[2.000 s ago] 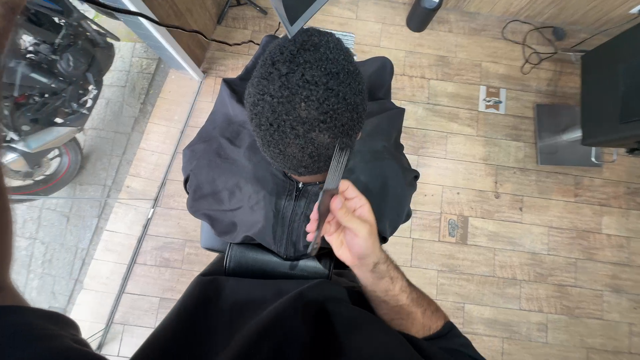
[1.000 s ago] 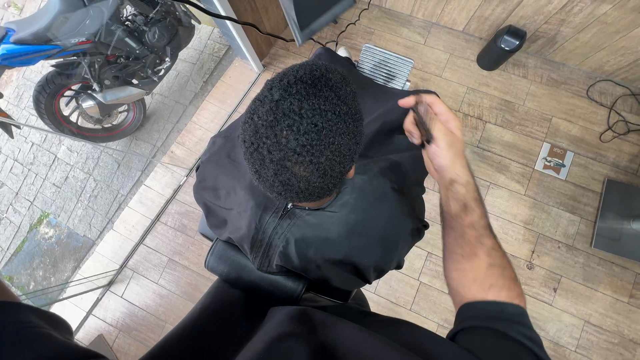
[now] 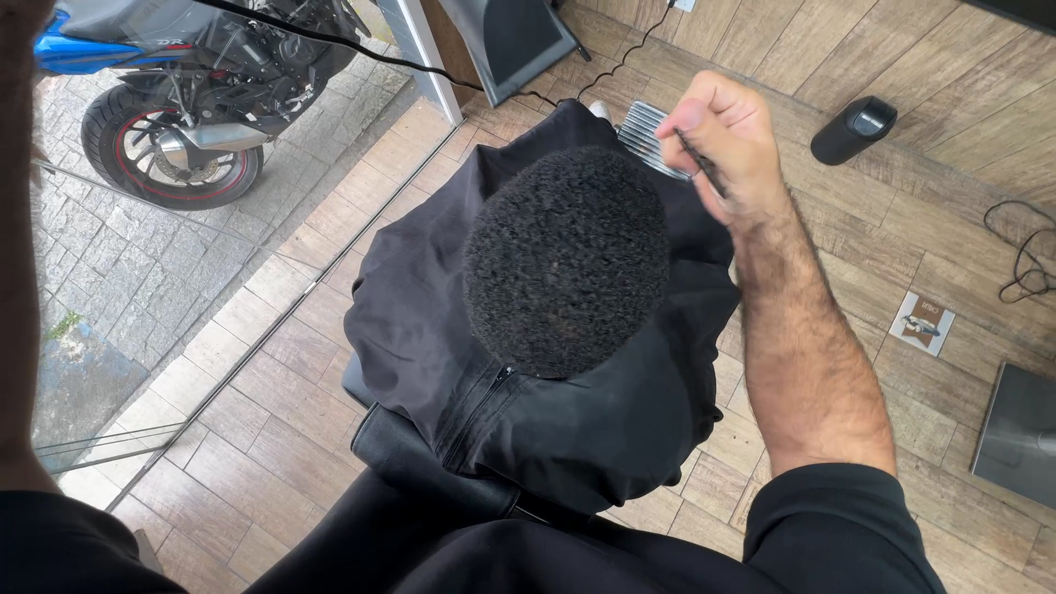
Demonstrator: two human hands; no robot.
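My right hand (image 3: 722,140) is raised at the upper right of the head view, closed around a dark, thin comb (image 3: 700,163) seen nearly edge-on. It is beside the head of a seated person and does not touch the short, curly black hair (image 3: 569,260). A black barber's cape (image 3: 577,429) covers the person's shoulders, with a zipper (image 3: 503,375) at the nape. My left forearm runs up along the left edge of the view; the left hand itself is out of frame.
A black chair cushion (image 3: 429,462) lies behind the person, a ribbed metal footrest (image 3: 648,136) ahead. A black cable (image 3: 355,54) crosses the top near a dark panel (image 3: 528,49). A black bin (image 3: 854,130) and a metal base (image 3: 1019,437) stand right; a motorcycle (image 3: 181,132) stands outside.
My right hand with the comb has gone from the nape, two seconds ago, to up and right of the person's head. The view has shifted, showing more of the motorcycle.
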